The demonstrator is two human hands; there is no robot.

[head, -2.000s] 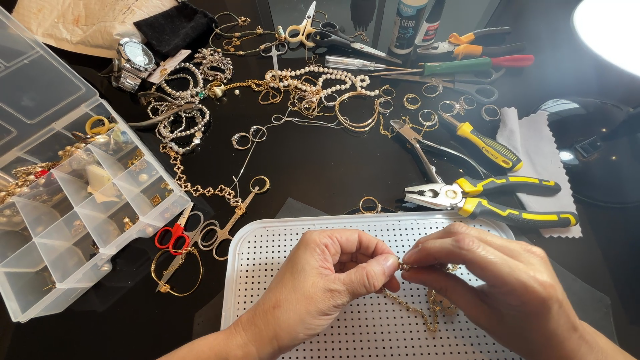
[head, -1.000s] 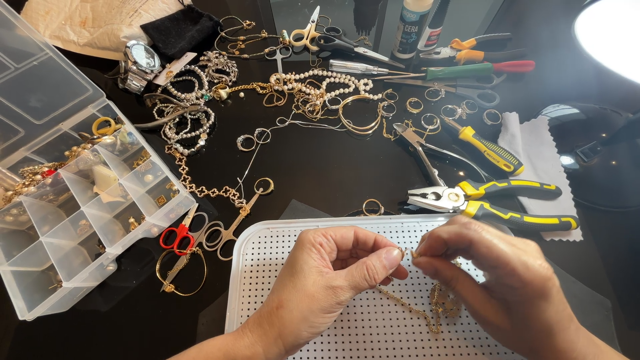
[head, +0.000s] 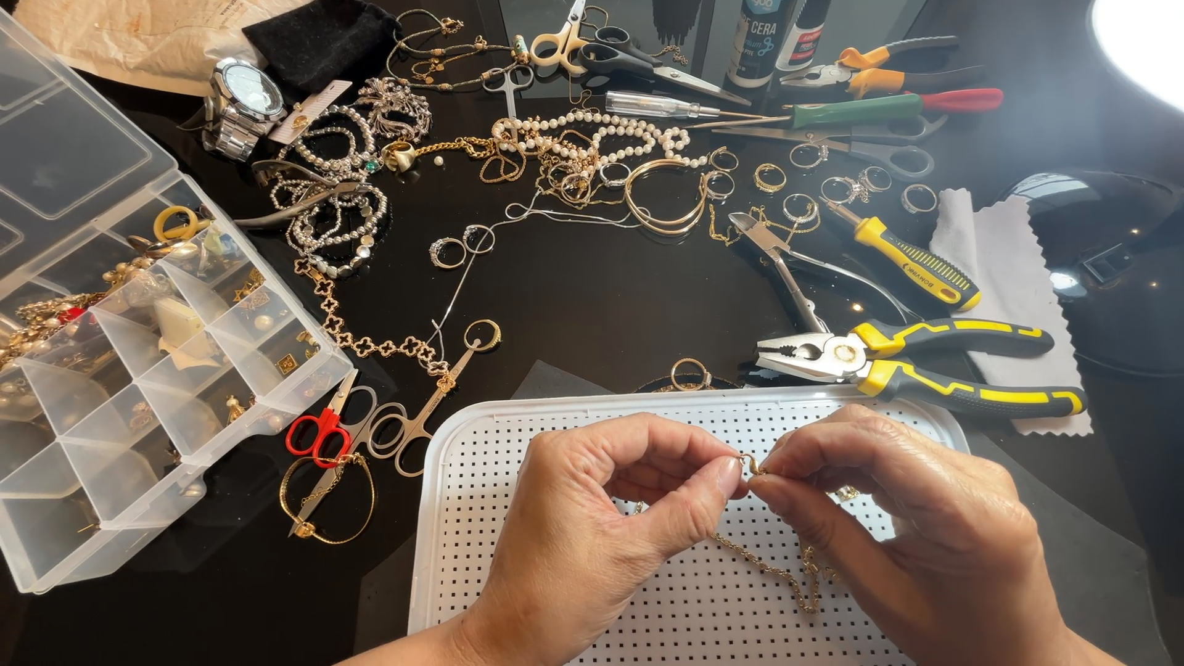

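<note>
Over a white perforated plastic tray [head: 499, 416], both hands meet fingertip to fingertip. My left hand [head: 610, 509] pinches one end of a small gold-coloured clasp or link [head: 751, 464] between thumb and forefinger. The other side of it is in the pinch of my right hand [head: 916, 518]. A gold-coloured chain [head: 777, 573] hangs below the fingers and lies in a loose bunch on the tray, partly hidden by my right hand. Which part of the chain the small piece belongs to is hard to tell.
Combination pliers [head: 823, 356] lie against the tray's back edge, with a yellow screwdriver [head: 916, 264] and grey cloth [head: 1008, 305] behind. Left are red-handled scissors [head: 319, 437] and a clear compartment box [head: 176, 462] of jewellery. Pearl necklaces [head: 638, 134], rings and bottles [head: 760, 42] stand or lie farther back.
My fingertips, close together two seconds ago, are now slightly apart, with the small gold piece showing between them. The chain stays on the tray.
</note>
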